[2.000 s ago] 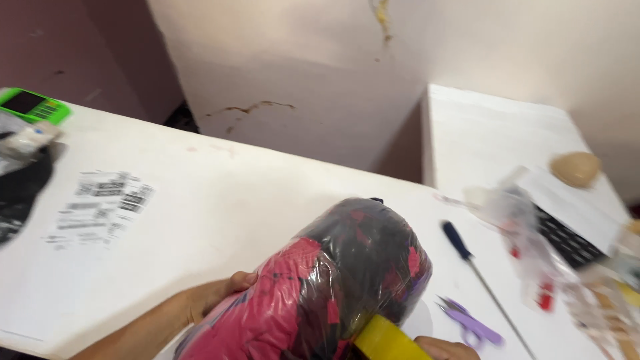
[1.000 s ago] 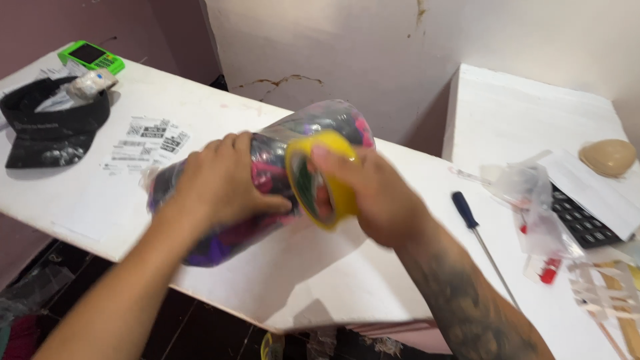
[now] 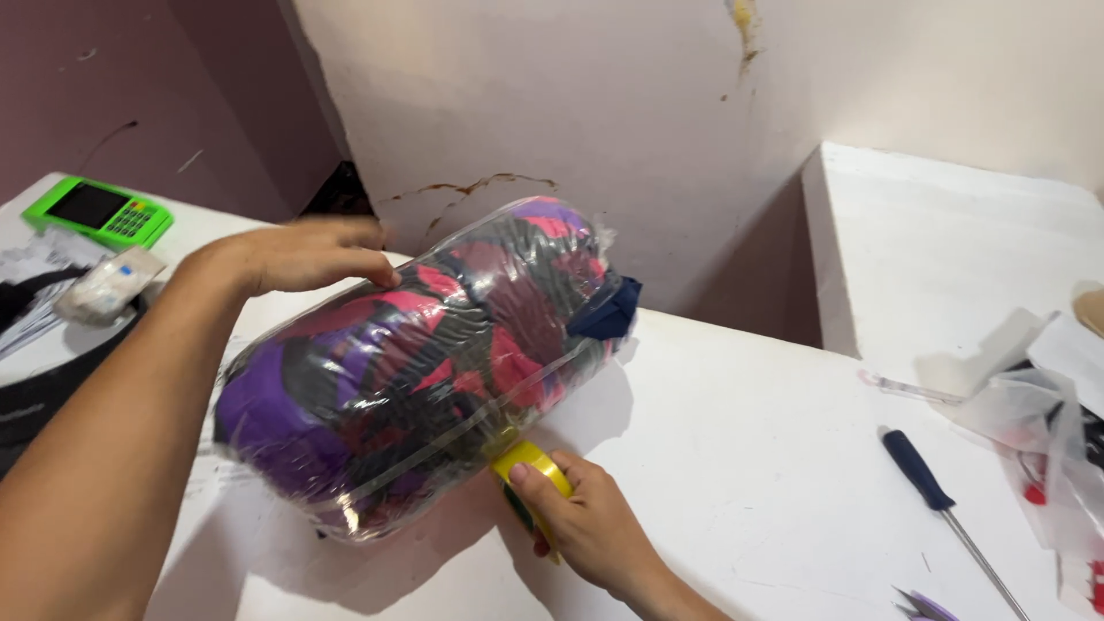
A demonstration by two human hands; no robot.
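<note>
A bundle of purple, pink and dark fabric in clear plastic wrap (image 3: pixel 431 354) lies slantwise over the white table (image 3: pixel 733 448). A dark blue piece of fabric (image 3: pixel 608 310) shows at its upper right end. My left hand (image 3: pixel 302 254), slightly blurred, is at the bundle's upper left edge, fingers apart and grasping nothing; whether the fingertips touch the plastic is unclear. In my right hand (image 3: pixel 586 517) is a roll of yellow tape (image 3: pixel 539 470), held against the bundle's lower edge. The far side of the bundle is hidden.
On the left are a green card terminal (image 3: pixel 99 211), a small wrapped packet (image 3: pixel 108 285) and a black visor (image 3: pixel 52 397). On the right lie a screwdriver (image 3: pixel 918 470), purple-handled scissors (image 3: pixel 927 604) and a clear plastic bag (image 3: pixel 1026 414). A raised white block (image 3: pixel 949 250) stands behind.
Compared with one second ago, my left hand has come off the middle of the bundle to its upper left edge. My right hand has moved the tape roll from the bundle's top to its lower edge.
</note>
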